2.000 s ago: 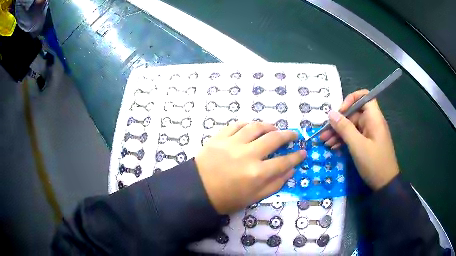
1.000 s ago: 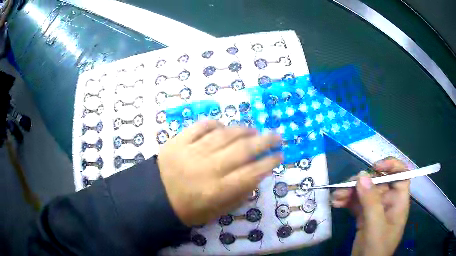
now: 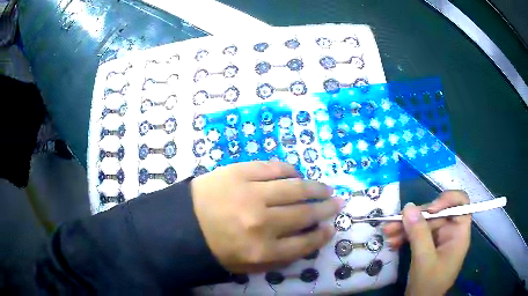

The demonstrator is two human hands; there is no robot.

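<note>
My right hand (image 3: 434, 237) holds the slim silver tweezers (image 3: 463, 209) at the lower right. Their tip meets the left round of a paired unit (image 3: 344, 221) on the white foam board (image 3: 130, 75). My left hand (image 3: 263, 217) lies palm down over the lower middle of the board, fingertips beside that unit; it hides several units, and what lies under its fingers cannot be seen. The light-blue release sheet (image 3: 362, 136), with pale star-shaped spots, lies across the board above my left hand and overhangs its right edge. Rows of paired units (image 3: 281, 89) cover the board.
A dark green bench surface (image 3: 405, 34) surrounds the board. A white strip (image 3: 214, 14) runs behind it, and a silver strip (image 3: 492, 214) passes on the right near my right hand. A dark shape stands at the far left beside the grey floor (image 3: 29, 191).
My right hand and the tweezers have moved from the blue sheet down to a lower unit. My left hand has shifted down off much of the sheet. The view of the board has shifted.
</note>
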